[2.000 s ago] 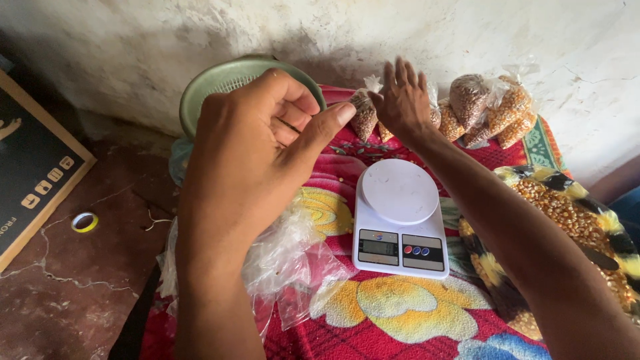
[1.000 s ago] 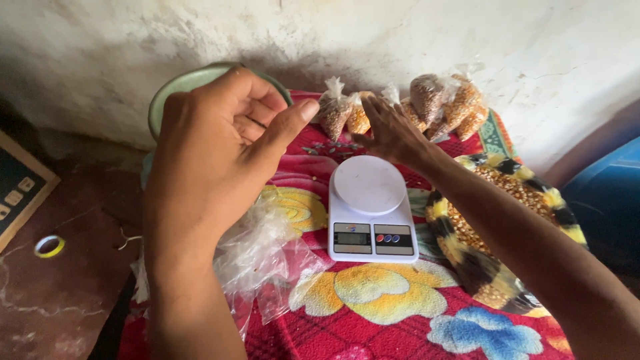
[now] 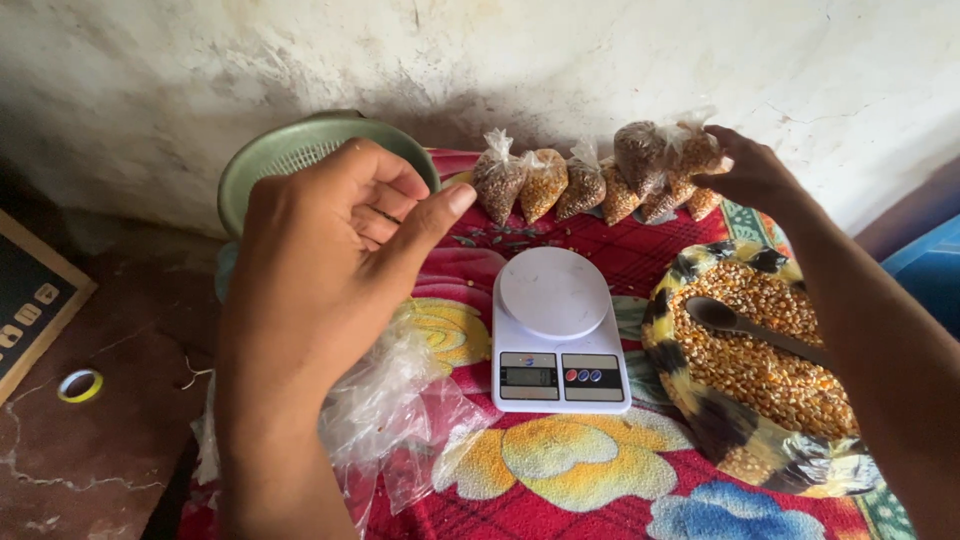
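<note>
My left hand is raised above clear plastic bags, its fingers curled and the thumb apart; a thin dark thing shows between the fingers, too small to name. My right hand is at the right end of the row, fingers around the side of a knotted plastic bag of corn kernels; whether it grips the bag is unclear. Several knotted bags of kernels and brown beans stand along the wall. A white digital kitchen scale with a bare round platform lies between the arms.
An open striped sack of corn kernels holds a dark spoon at the right. Behind my left hand is a green basin with a strainer. A floral blanket lies beneath. Tape and a box are at the left.
My right hand has moved right along the row, from the middle bags to the bags at its right end. The spoon in the sack has come into sight. My left hand stays raised.
</note>
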